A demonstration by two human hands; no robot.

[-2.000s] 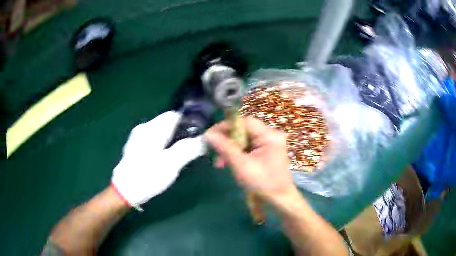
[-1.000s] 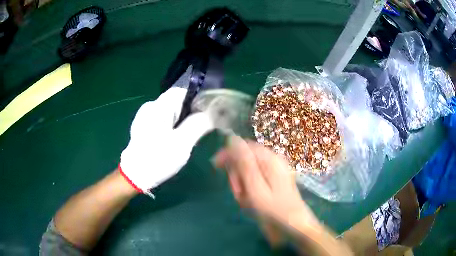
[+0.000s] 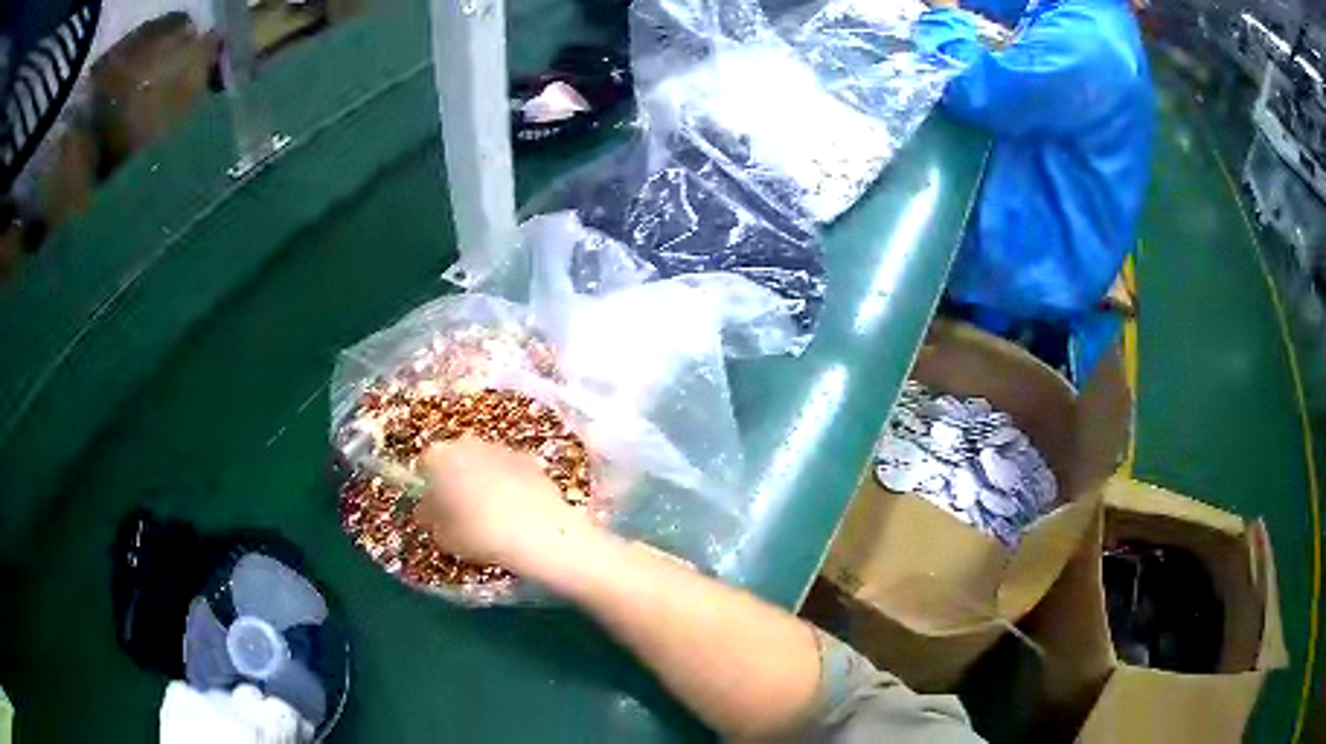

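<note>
My right hand (image 3: 487, 502) is bare and reaches into the open clear plastic bag (image 3: 640, 385) of copper-coloured pieces (image 3: 545, 429). Its fingertips are down among the pieces and hidden. A pale stick-like shape shows beside the fingers, too blurred to name. My left hand (image 3: 233, 715), in a white glove, is cut off by the lower edge. It lies curled over the near rim of a black clip fan (image 3: 259, 647) with grey blades facing up. The fan's black base part (image 3: 153, 589) points to the left.
A pale metal upright (image 3: 473, 146) stands behind the bag. Bags of dark parts (image 3: 713, 225) and pale parts (image 3: 814, 146) lie farther along the green bench (image 3: 204, 378). A person in blue (image 3: 1054, 160) stands at right, above cartons of flat pale pieces (image 3: 967, 465) and black parts (image 3: 1163, 603).
The view has swung right. My right hand has moved from striking height beside the fan into the copper-coloured pieces. The fan and my gloved left hand now sit at the lower left, with blades visible.
</note>
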